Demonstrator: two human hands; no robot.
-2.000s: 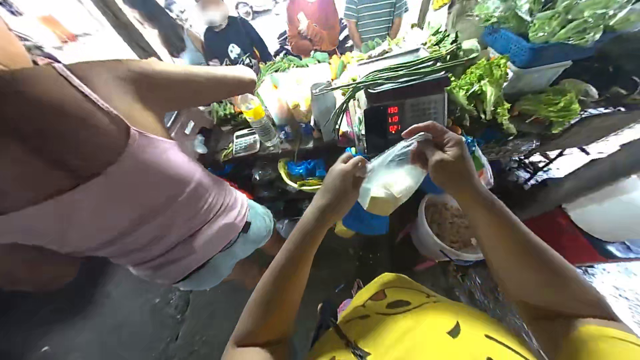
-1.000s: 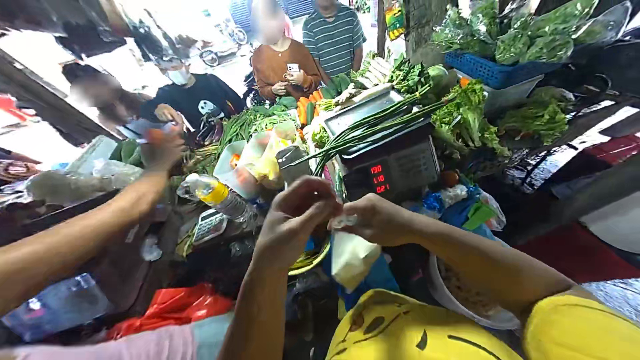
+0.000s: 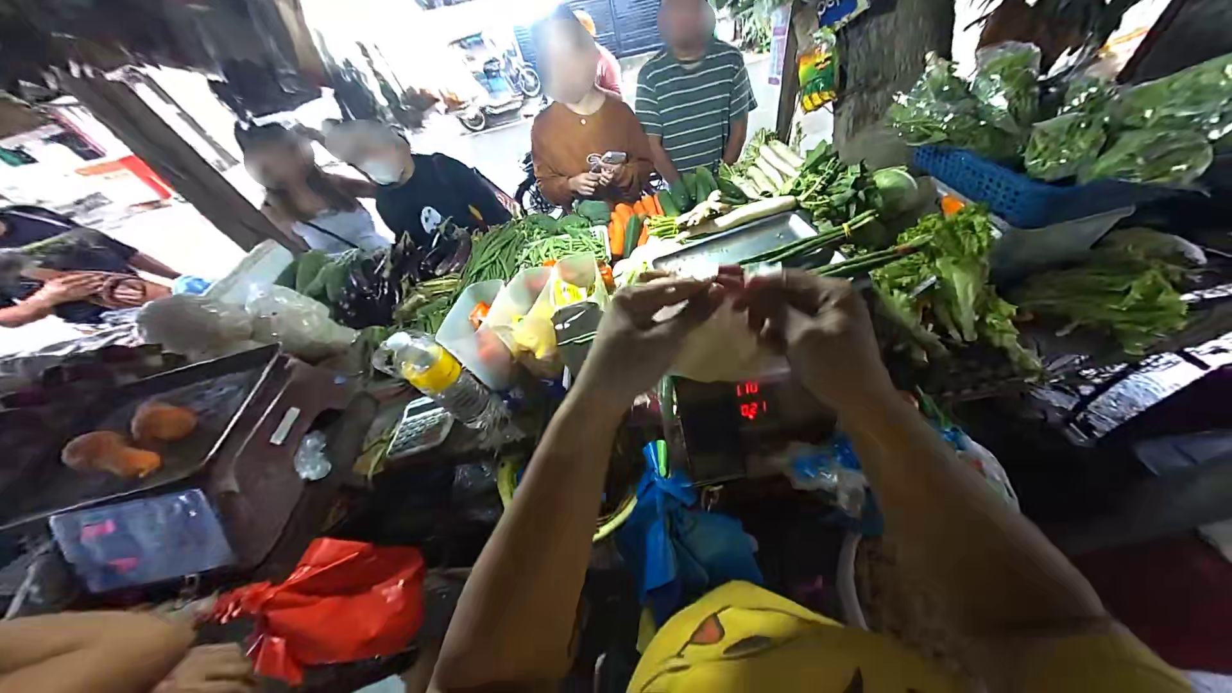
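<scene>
Both of my hands are raised in front of the digital weighing scale, their fingertips pinching the top of a pale, translucent plastic bag (image 3: 727,348). My left hand (image 3: 650,332) grips the left side of its mouth and my right hand (image 3: 818,332) the right side, with the fingers nearly meeting. Pale contents fill the bag, too hidden to identify. Behind and above the bag is the scale's metal tray (image 3: 736,243); its red-digit display (image 3: 751,402) shows just below the bag.
Vegetables cover the stall: carrots (image 3: 624,226), lettuce (image 3: 948,279), green beans (image 3: 505,252). At left are a plastic bottle (image 3: 448,380), a calculator (image 3: 421,428) and a red plastic bag (image 3: 342,602). A blue plastic bag (image 3: 679,539) hangs below. Another person's arm (image 3: 91,650) is at lower left. Several people stand beyond.
My hands and the plastic bag have risen from below the scale's display to in front of its tray. The person close by on the left has moved lower, and the view has tilted up.
</scene>
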